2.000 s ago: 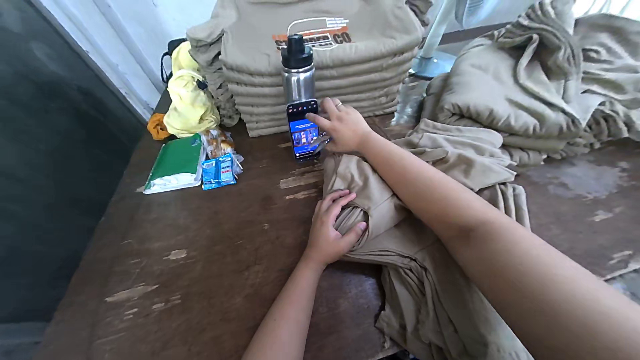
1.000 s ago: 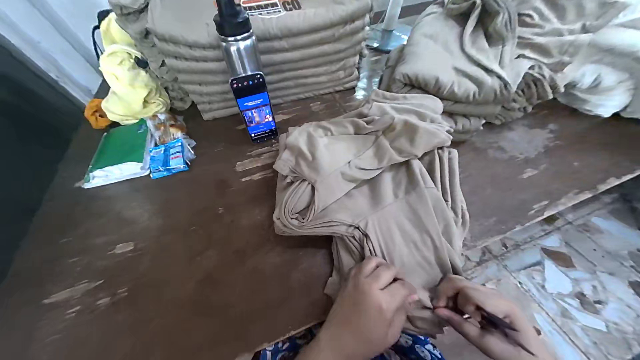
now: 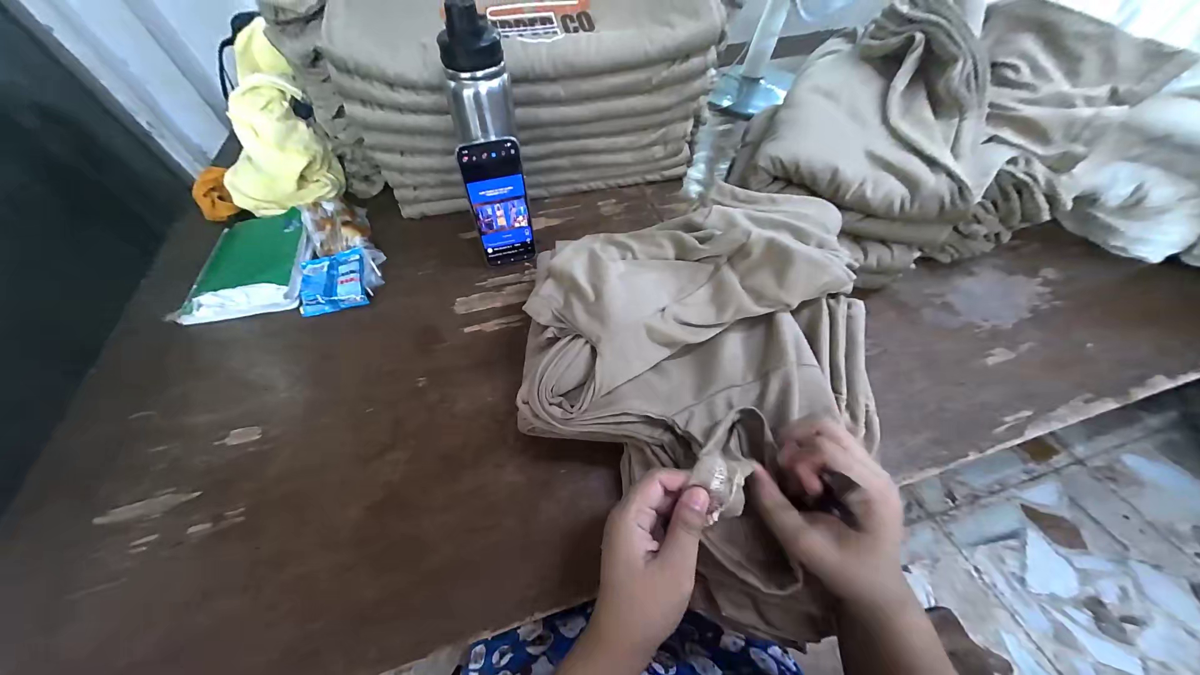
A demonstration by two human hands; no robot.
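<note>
A heap of tan knit garments point(image 3: 694, 347) lies at the front of the brown table and hangs over its edge onto my lap. Between thumb and fingers, my left hand point(image 3: 661, 539) pinches a small gathered part of the lowest garment, near a narrow loop of its fabric. Just right of it my right hand point(image 3: 834, 516) touches the same part with its thumb, its fingers curled. Something dark shows beneath those fingers; whether it is a tool held there cannot be made out.
Behind the heap, a smartphone point(image 3: 497, 202) leans on a steel bottle point(image 3: 478, 103) before a stack of folded tan garments point(image 3: 581, 122). More tan cloth point(image 3: 872, 122) is piled back right. A green-and-white packet point(image 3: 246, 262), a blue packet point(image 3: 335, 281) and a yellow cloth bag point(image 3: 272, 141) lie left.
Both hands have come from the upper heap to the garment at the table's front edge. A dark, thin tool showed in my right hand one second ago. The fabric loop is now raised.
</note>
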